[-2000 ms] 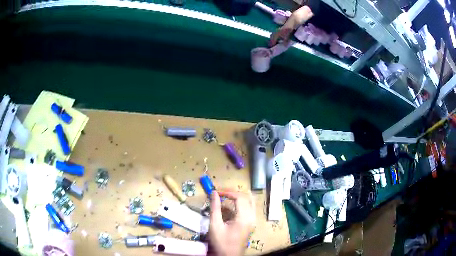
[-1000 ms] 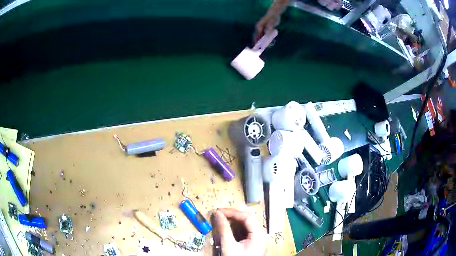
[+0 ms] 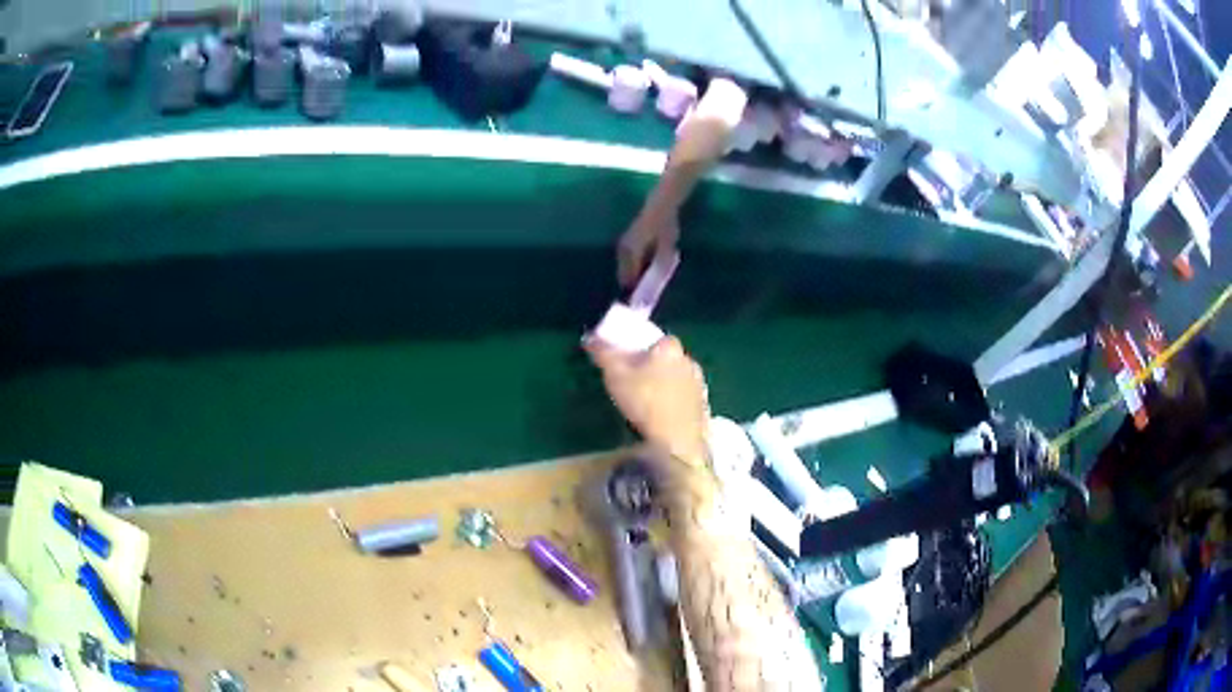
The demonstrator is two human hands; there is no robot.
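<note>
A pale pink handheld fan [image 3: 630, 329] is over the green belt. My right hand [image 3: 655, 395] reaches up from the bottom edge and is closed on its round head. Another person's hand [image 3: 649, 243] is at the fan's handle from the far side. My left hand is not in view.
Grey fan [image 3: 630, 554], white fan parts [image 3: 797, 466] and a black cylindrical tool [image 3: 892, 507] lie right. Grey cell [image 3: 396, 534], purple cell [image 3: 561, 569], circuit board [image 3: 476, 527] and blue cell [image 3: 508, 666] lie on the tan board [image 3: 311, 608]; blue cells rest on yellow sheet [image 3: 122, 541].
My right hand has moved from beside the blue cell up over the belt and taken hold of the pink fan's head. The view has tilted up, showing the far shelf.
</note>
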